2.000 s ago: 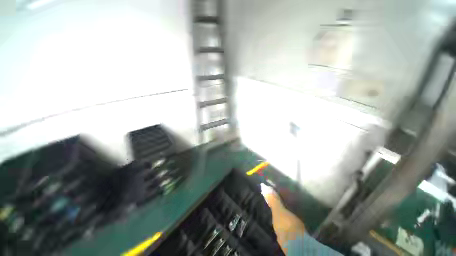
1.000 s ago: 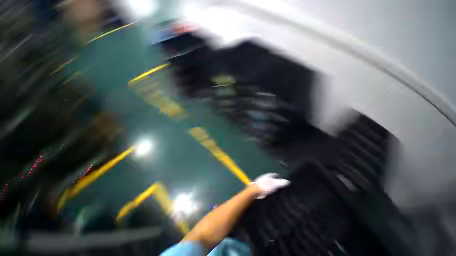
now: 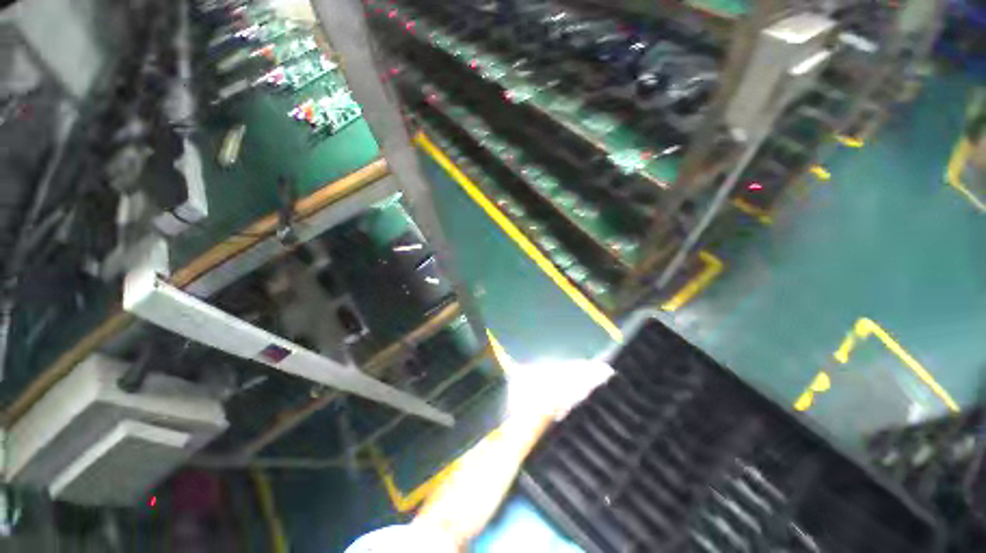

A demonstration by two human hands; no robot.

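The black slotted tray is at the lower right, tilted, above the green floor. Rows of ribs cross it, and thin pale lines like boards on edge show in its lower part. My left hand, in a white glove washed out by glare, is at the tray's upper left edge and grips it; the fingers are not clear. My right hand is not in view. Several green circuit boards lie on a green-topped rack shelf at the upper left.
A white bar crosses the rack at the left, above a pale box. A metal upright stands at the rack's corner. Another long rack with boards runs at the upper middle. Green floor with yellow lines lies between.
The view has swung from the white wall and stacked trays to the racks. The tray has moved with my left hand at its edge. The right hand seen earliest is gone from view.
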